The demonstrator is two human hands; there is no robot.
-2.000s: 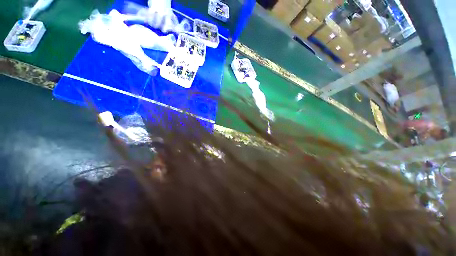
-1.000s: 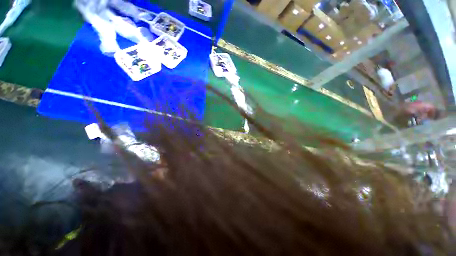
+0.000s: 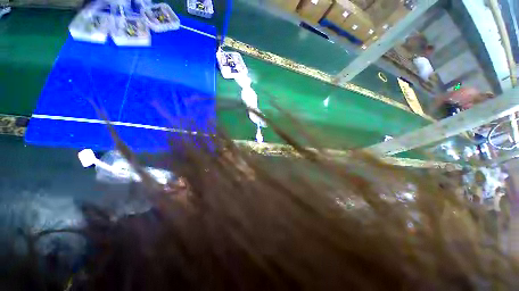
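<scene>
Several white open socket housings (image 3: 132, 33) sit, blurred, at the far left of the blue mat (image 3: 142, 85), with white bundled cords beyond them. Another housing (image 3: 231, 64) lies on the green belt right of the mat, its white cord bundle (image 3: 250, 101) trailing towards me. Nearer, a bundled cord in clear film (image 3: 122, 169) lies over the dark bench, its small white end block (image 3: 87, 158) at the left. A small skin-toned patch shows through brown hair at the bundle's right end; whether it is a hand, and which, I cannot tell. Hair hides the rest.
Green conveyor belt (image 3: 307, 105) runs right between speckled rails. A blue strap hangs at the mat's far right corner, with one more housing (image 3: 200, 7) beyond. Pale frame beams (image 3: 444, 132) cross at the right. Brown cartons (image 3: 341, 20) and a person's arm (image 3: 464, 99) show behind.
The group of housings on the mat has moved away and left across it. The view has also shifted. The near cord bundle stays beside the mat's near edge.
</scene>
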